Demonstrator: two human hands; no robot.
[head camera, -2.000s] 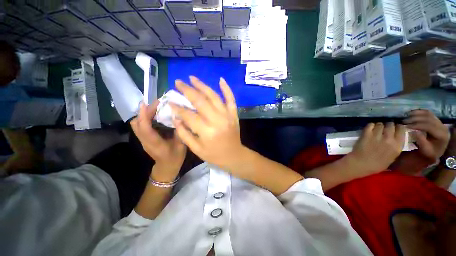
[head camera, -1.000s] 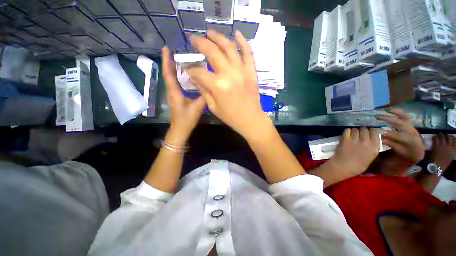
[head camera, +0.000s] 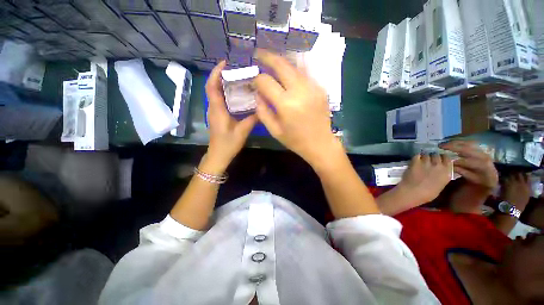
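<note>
A retail carton stands end-on over the blue mat, its mouth open towards me and a white flap at its top edge. My left hand grips the carton from its left side. My right hand is at its right side, fingers bent at the mouth; whether they hold anything cannot be told. The carton's far end is hidden. A white pouch and a white handheld device lie left of the mat. The leaflet stack lies behind my right hand.
Stacked cartons form a wall behind the mat. Upright cartons stand in a row at the right, with a larger open box nearer. More cartons stand at the left. A person in red at the right holds a carton.
The crumpled white item seen in my hands two seconds ago no longer shows. Both hands moved forward and the open carton came into my left hand. My right hand has since shifted slightly right.
</note>
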